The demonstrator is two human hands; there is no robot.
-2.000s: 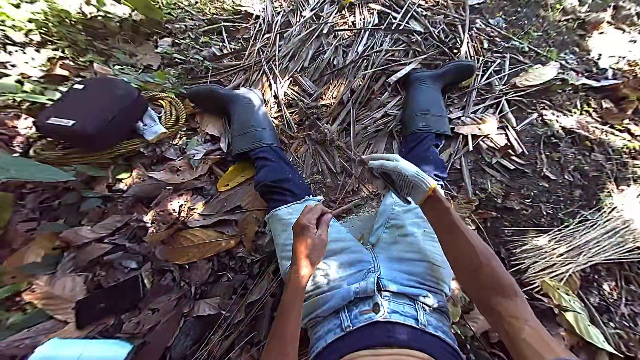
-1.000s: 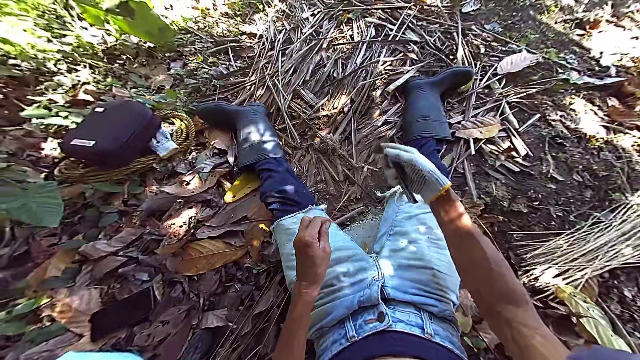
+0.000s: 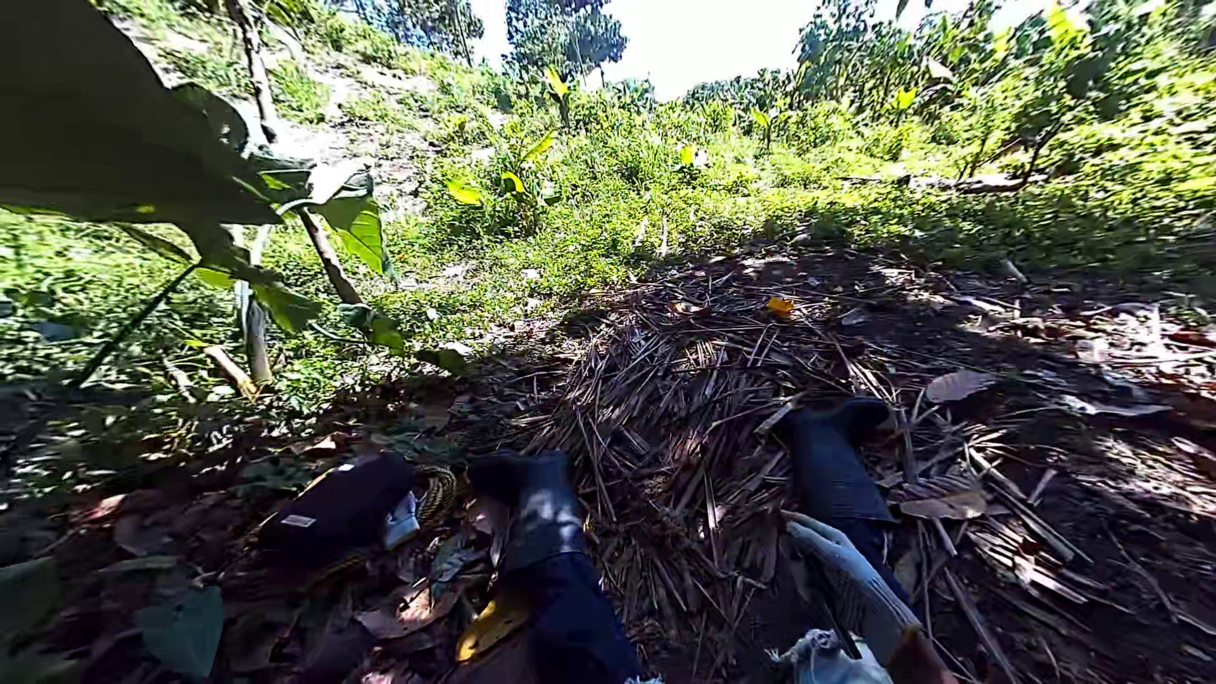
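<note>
My right hand [image 3: 850,589], in a pale knit work glove, is low in the view beside my leg in a dark rubber boot [image 3: 836,465]. Something dark and narrow shows along the glove's inner side; whether the fingers hold it cannot be made out. Frayed light-blue denim [image 3: 831,660] shows at the bottom edge near the glove. My left hand is out of view. The other rubber boot [image 3: 541,508] rests on the ground, with dark blue trouser cloth [image 3: 579,622] below it.
A black case [image 3: 337,508] lies left of the boots beside a coiled yellowish rope [image 3: 437,494]. Dry stalks [image 3: 684,408] cover the ground between and beyond the boots. A leafy plant [image 3: 323,218] stands at left, with grass farther off.
The view has tilted up strongly toward the grass and trees. My bare left hand, seen earlier over the denim on my left leg, is now out of the frame.
</note>
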